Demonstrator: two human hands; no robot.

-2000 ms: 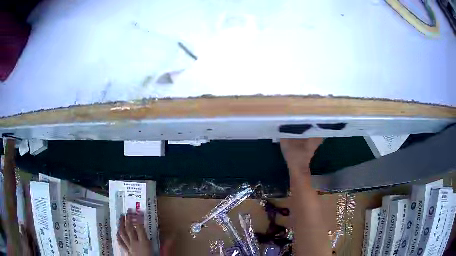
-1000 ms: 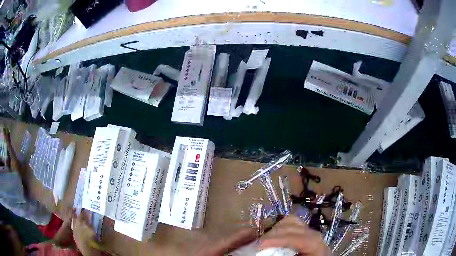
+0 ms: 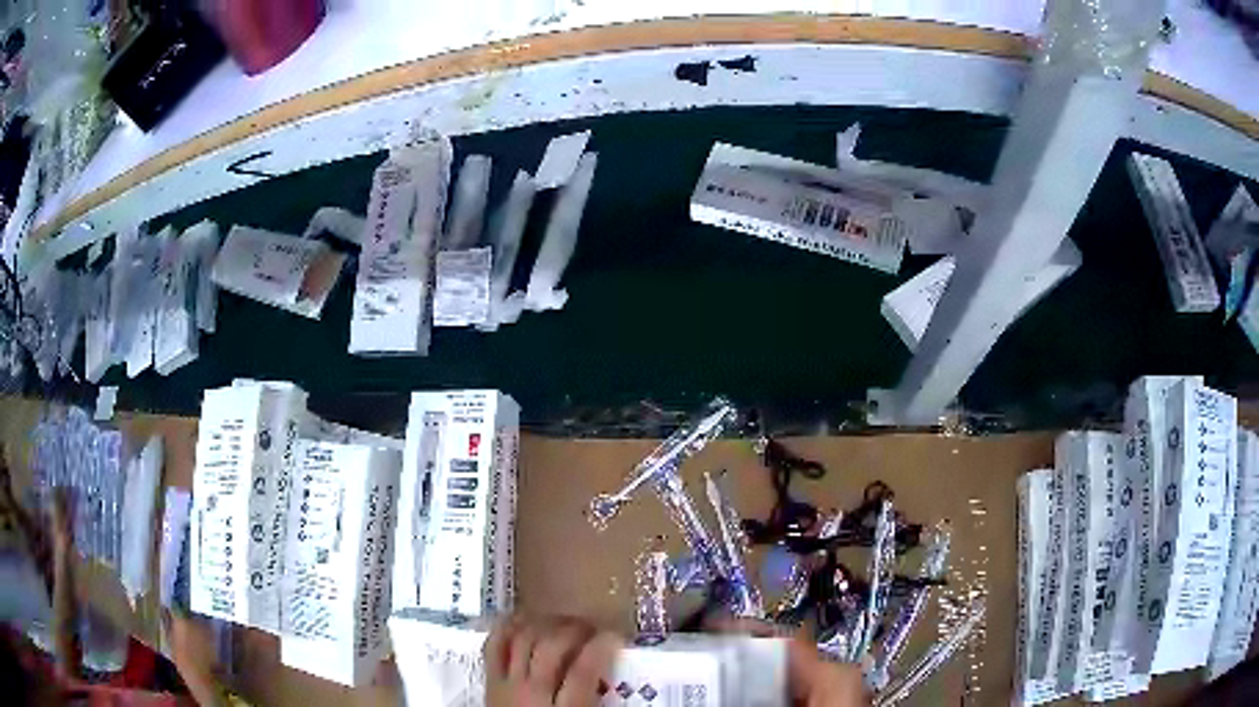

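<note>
My left hand (image 3: 545, 660) and my right hand (image 3: 828, 680) are at the bottom centre, partly cut off by the frame edge. Between them they hold a white retail box (image 3: 697, 670) lying crosswise. A white flap or second carton part (image 3: 439, 655) shows left of my left hand; I cannot tell if it belongs to the same box. Just beyond lie clear-wrapped slim parts (image 3: 711, 532) and dark coiled cables (image 3: 794, 518) in a loose pile. An upright-pointing retail box (image 3: 456, 504) lies left of the pile, beside more boxes (image 3: 249, 504).
More boxes (image 3: 1181, 525) stand in a row at right. Beyond is the dark green belt (image 3: 635, 304) with loose boxes (image 3: 801, 207) and white inserts (image 3: 559, 228). A pale metal support (image 3: 1001, 221) crosses it at right. Another person's arm (image 3: 200, 670) is at lower left.
The view has swung from the shelf and belt edge to the work surface. My right hand was blurred over the pile; both hands now hold a box at the bottom centre.
</note>
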